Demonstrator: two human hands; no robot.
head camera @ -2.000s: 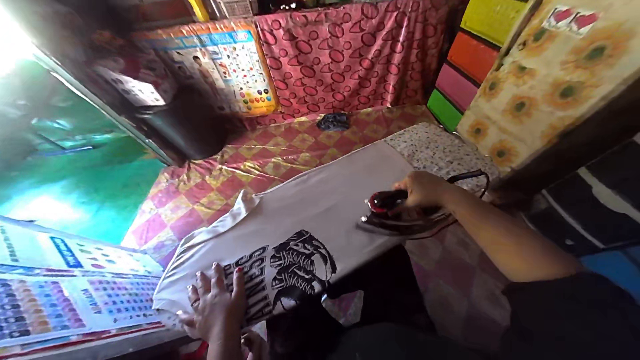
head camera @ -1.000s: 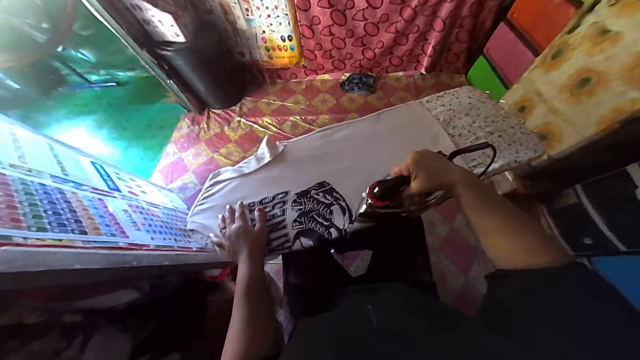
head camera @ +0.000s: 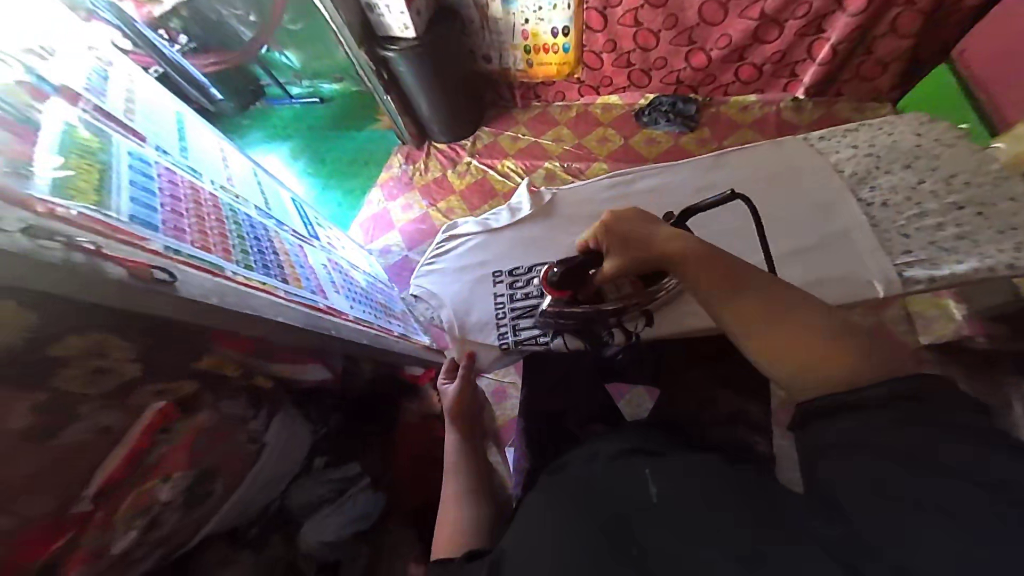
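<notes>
A white T-shirt (head camera: 680,192) with a black print lies stretched over an ironing board (head camera: 928,184), whose speckled cover shows at the right. My right hand (head camera: 636,244) is closed round the handle of a clothes iron (head camera: 572,292), which rests on the printed part of the shirt. The iron hides some of the print, and its black cord (head camera: 748,204) loops up behind my wrist. At the shirt's near left edge, by the collar, my left hand (head camera: 460,380) pinches the fabric between thumb and fingers.
A wall-like ledge with printed charts (head camera: 240,232) borders the board's left end. Beyond the board are a checkered floor covering (head camera: 544,144), a crumpled dark cloth (head camera: 668,113), a dark bin (head camera: 436,80) and a red patterned curtain (head camera: 704,48). Piled fabrics (head camera: 192,480) lie at lower left.
My left hand, flat on the shirt before, now grips its near edge. The iron has moved left onto the print. The view has shifted closer and leftward.
</notes>
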